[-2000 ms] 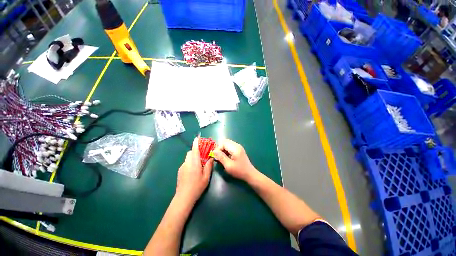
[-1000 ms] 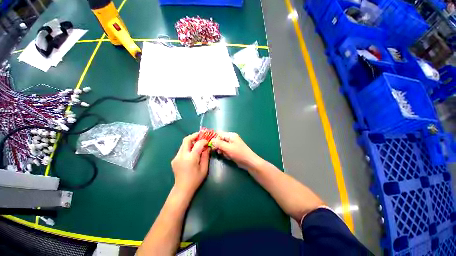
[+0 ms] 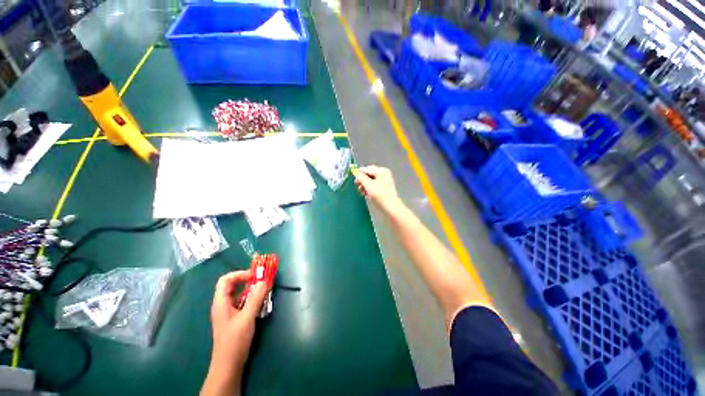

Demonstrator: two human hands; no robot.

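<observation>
My left hand (image 3: 240, 305) is closed around a bundle of short red leads (image 3: 264, 267) above the green bench. Their upper ends fan out above the fingers and light ends show below. My right hand (image 3: 374, 184) is stretched out at the bench's right edge, apart from the leads. Its fingertips pinch a small yellow-green piece (image 3: 354, 169), too small to name surely. A small clear bag of white parts (image 3: 330, 161) lies just left of that hand. A dark lead or tube (image 3: 288, 288) shows right of the red leads.
White paper (image 3: 232, 176) lies mid-bench, with two small clear bags below it. A heat gun (image 3: 117, 122), a red-and-white wire bundle (image 3: 246, 118) and a blue bin (image 3: 238, 58) lie beyond. A larger clear bag (image 3: 143, 302) and wire harnesses (image 3: 23, 259) are left. Blue pallets (image 3: 587, 286) stand across the aisle.
My right hand has left the red leads and moved out to the bench's right edge with the yellow-green piece. My left hand still holds the leads. The view has turned to the right.
</observation>
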